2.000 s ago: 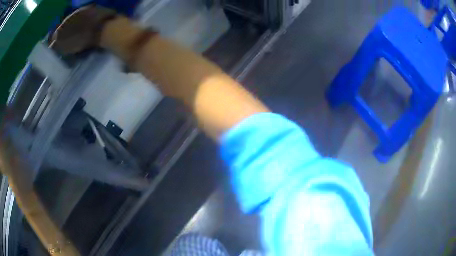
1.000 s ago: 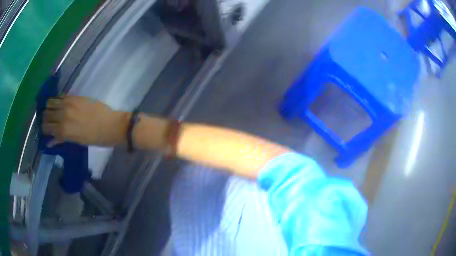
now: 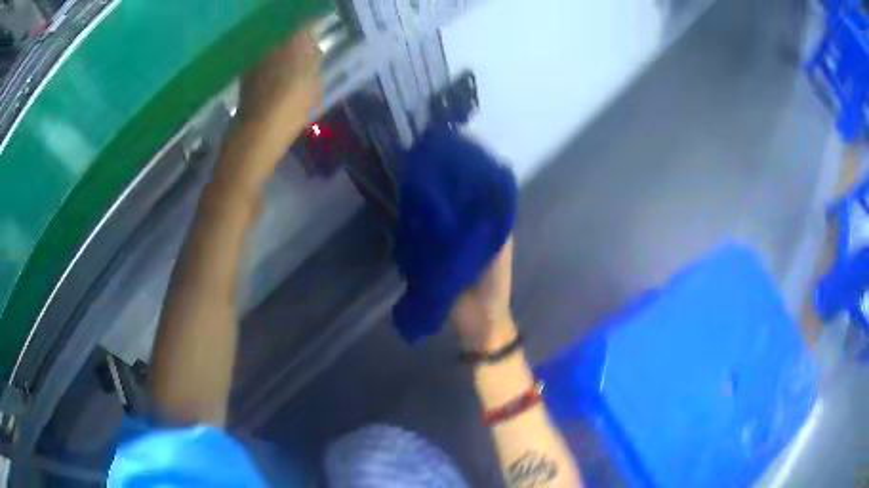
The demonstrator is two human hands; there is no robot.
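Observation:
A dark blue cloth is bunched in my right hand, in front of metal uprights near the middle of the view. The cloth hides most of the fingers. My left hand is higher up and to the left, at the edge of the green belt. It is blurred, and I cannot tell whether it grips the metal part there.
A blue stool stands on the grey floor at the lower right, with more blue stools at the right edge. A red light shows between my hands. A white panel is at the upper middle. Metal rails curve along the left.
My right hand has moved from the green belt's edge at the left to the middle with the cloth. My left arm has come into view. The view has shifted, and the near stool appears lower.

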